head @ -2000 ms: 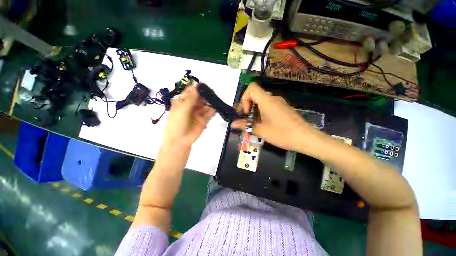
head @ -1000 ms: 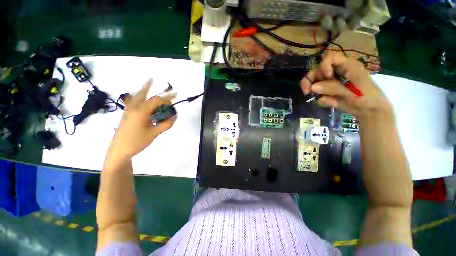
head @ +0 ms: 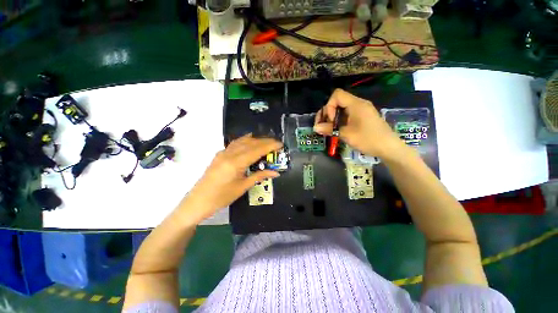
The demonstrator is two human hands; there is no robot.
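Observation:
My left hand (head: 235, 168) is closed around an open-case power adapter (head: 275, 160) at the upper part of the left socket strip (head: 261, 192); white, yellow and blue parts show. My right hand (head: 355, 125) holds a pen-sized black tool with a red end (head: 333, 145) above the panel, right beside the left green jack board (head: 309, 139). Its tip is hidden by my fingers. The right socket strip (head: 360, 182) has a white plug converter (head: 357, 156) at its top, partly behind my right hand.
Adapters with cords (head: 157, 156) lie on the left white sheet (head: 196, 122), beside a tangled black heap (head: 27, 159). A second jack board (head: 413, 133) sits right. Behind the panel (head: 281, 217) are a wooden shelf (head: 306, 52), leads and a grey meter (head: 306, 7).
My left hand has moved from the white sheet to the left socket strip and now holds an open-case adapter. A closed-looking adapter lies on the sheet. My right hand has moved left with the tool.

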